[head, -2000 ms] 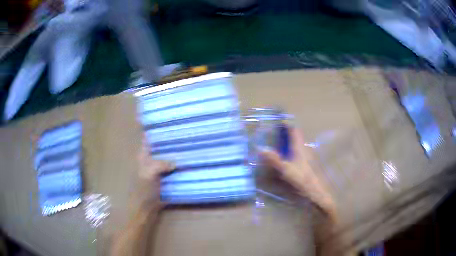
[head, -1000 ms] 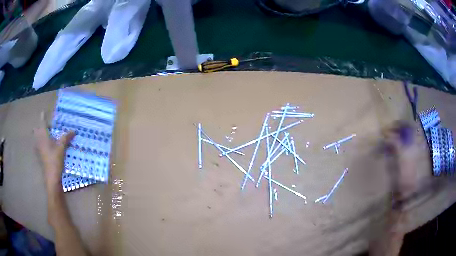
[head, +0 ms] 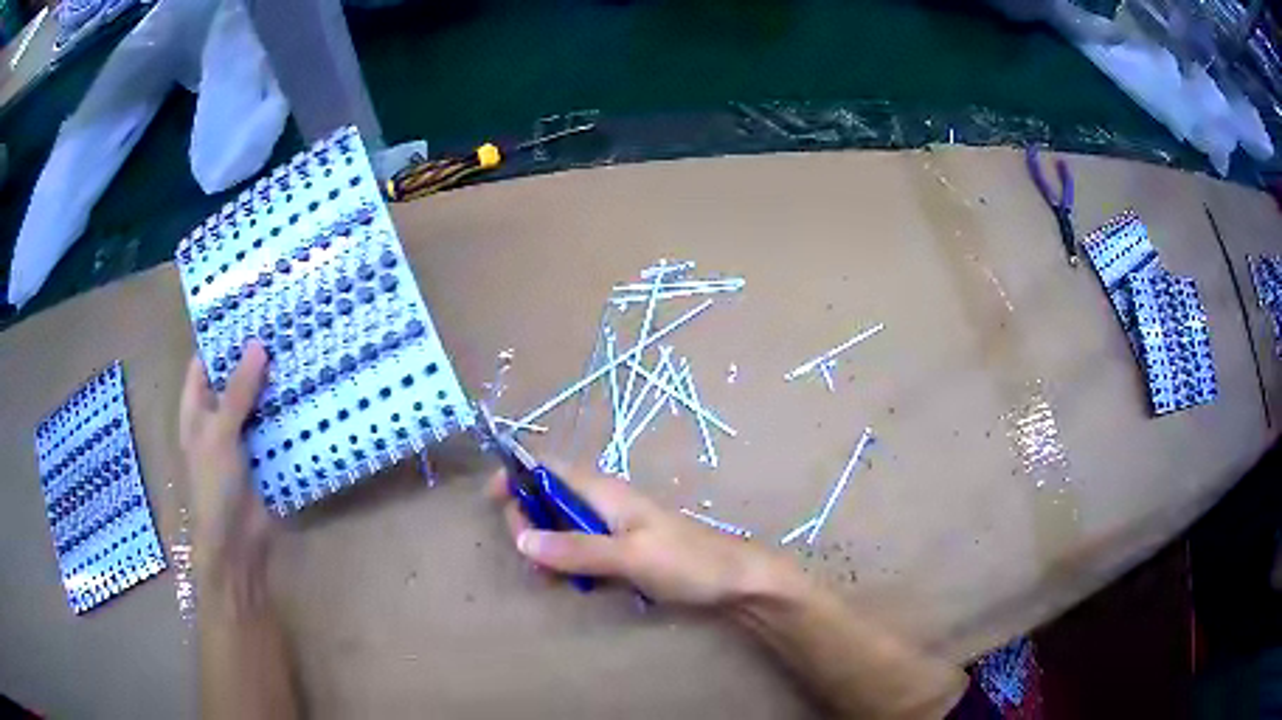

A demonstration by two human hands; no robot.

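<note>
My left hand (head: 225, 429) holds a white-blue PCB panel (head: 316, 324) with rows of dark dots by its lower left edge, thumb on top. The panel is tilted above the table. My right hand (head: 633, 542) is closed around blue-handled cutters (head: 555, 513). The cutter jaws are at the panel's lower right corner; whether they are closed on it I cannot tell. Thin white waste strips (head: 654, 366) lie loose and crossed on the brown table, right of the panel.
Another panel (head: 101, 490) lies at the left. Stacked panels (head: 1174, 331) and purple-handled pliers (head: 1054, 197) lie at the right. A yellow-and-black screwdriver (head: 447, 169) lies by the metal post (head: 309, 63). White plastic bags (head: 232, 106) are behind. Scraps (head: 1038, 439) lie in patches.
My left hand has lifted a panel from the left pile and moved right and up. My right hand has come from the far right to the panel's corner with the blue cutters.
</note>
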